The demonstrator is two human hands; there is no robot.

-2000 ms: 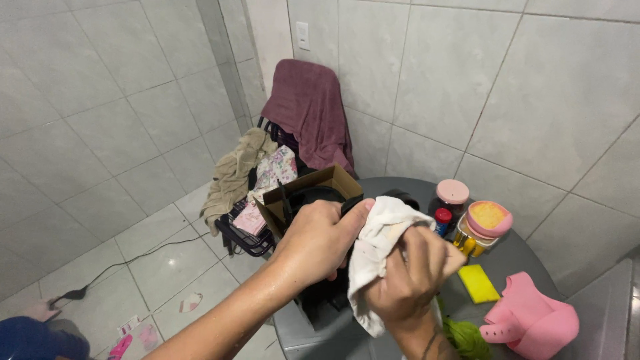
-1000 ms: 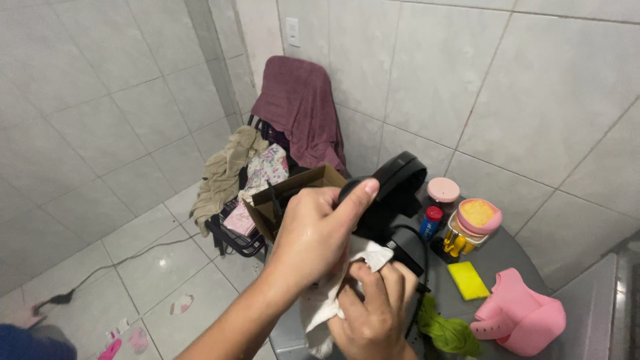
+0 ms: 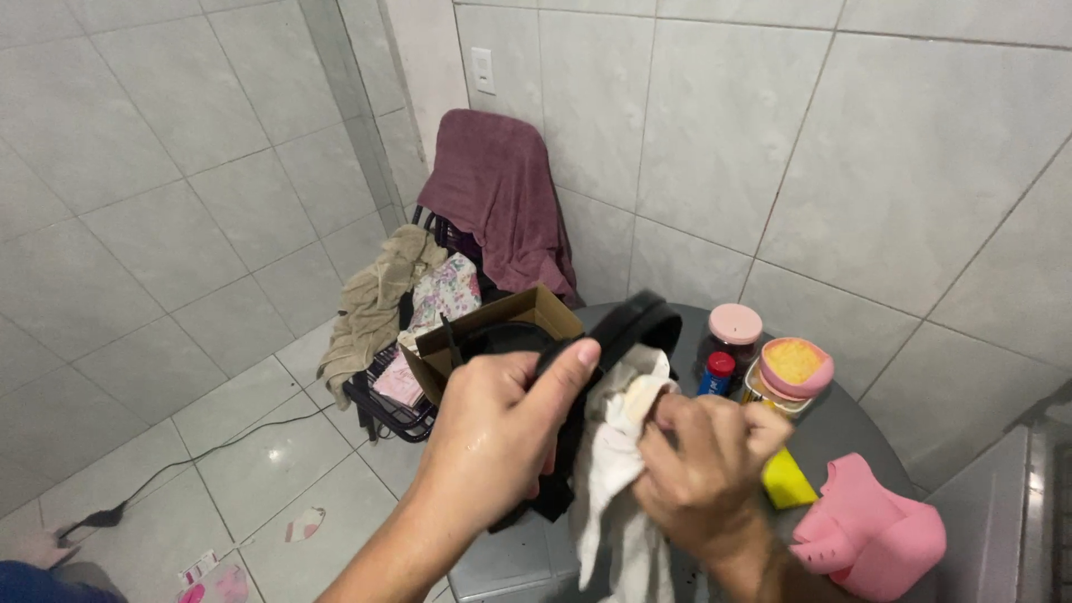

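My left hand (image 3: 502, 427) is closed on a black headset (image 3: 632, 331), thumb on top, with its curved band rising to the right. Bunched in my right hand (image 3: 712, 469) is a white cloth (image 3: 615, 444), which lies against the black band and hangs down below it. The lower part of the black item is partly hidden behind my left hand and the cloth. Behind my left hand stands an open cardboard box (image 3: 553, 314) with black things inside.
On the round grey table (image 3: 871, 427) stand a pink-lidded jar (image 3: 735, 325), a red-capped blue container (image 3: 717, 374), a pink-rimmed container (image 3: 796, 368), a yellow sponge (image 3: 787, 479) and a folded pink silicone item (image 3: 871, 536). A chair with a purple towel (image 3: 502, 193) stands behind; a cable (image 3: 201, 456) crosses the floor.
Two seconds ago the white cloth was bunched higher between both hands. The black band, raised and plainly visible one second ago, now lies partly behind the cloth.
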